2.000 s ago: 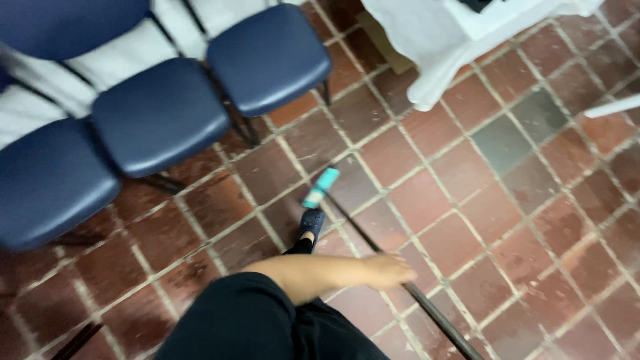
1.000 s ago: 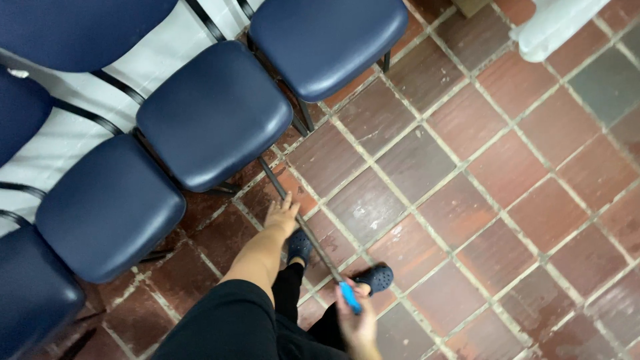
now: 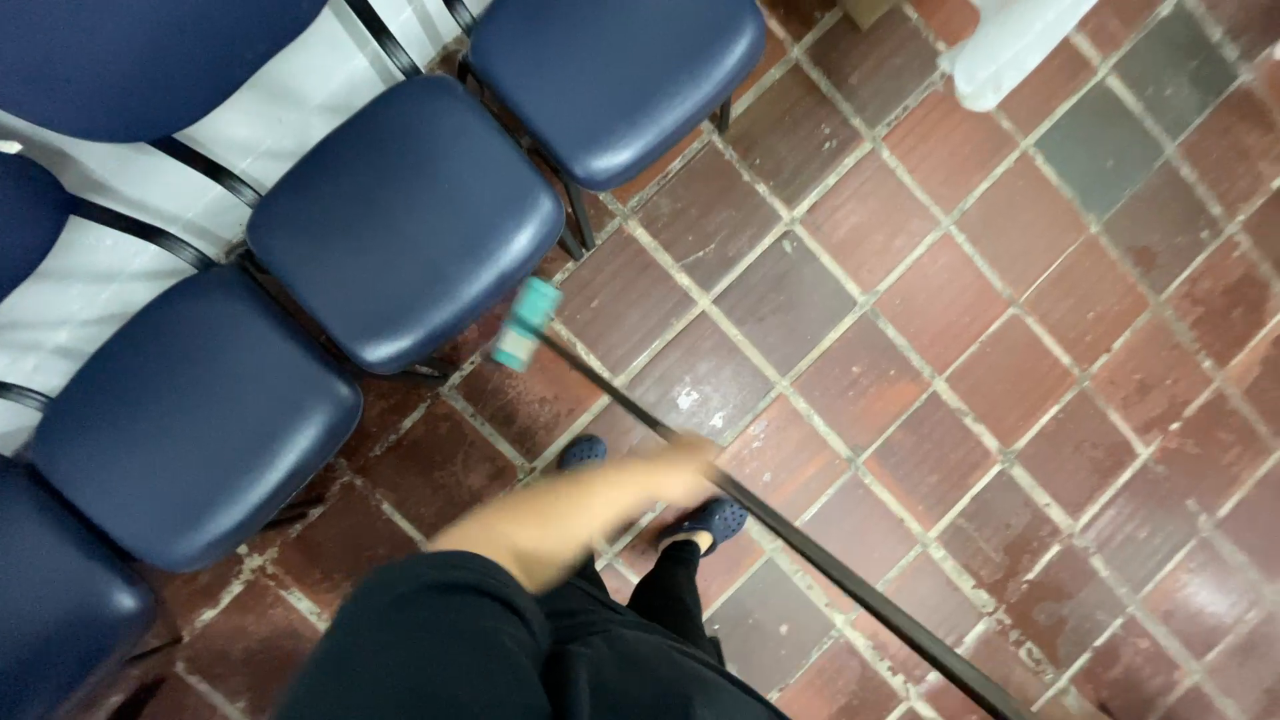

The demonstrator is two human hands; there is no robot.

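Note:
My left hand (image 3: 690, 468), blurred by motion, is closed around the dark pole (image 3: 850, 580) of a broom or brush. The pole runs diagonally from the upper left to the bottom edge. At its far end, a turquoise head with a pale part (image 3: 527, 323) is by the front edge of a blue padded chair seat (image 3: 405, 220); its underside is hidden. My right hand is not in view, and the near end of the pole lies outside the frame.
A row of blue chairs with black metal frames stands along the left, near a white wall (image 3: 230, 90). White cloth (image 3: 1010, 50) hangs at the upper right. Reddish and grey floor tiles (image 3: 960, 370) surround my feet in dark blue clogs (image 3: 715, 522).
A second ago the pole's far end was by the chairs' edge and my right hand was on its blue part; now the turquoise head shows there and my right hand has left the view.

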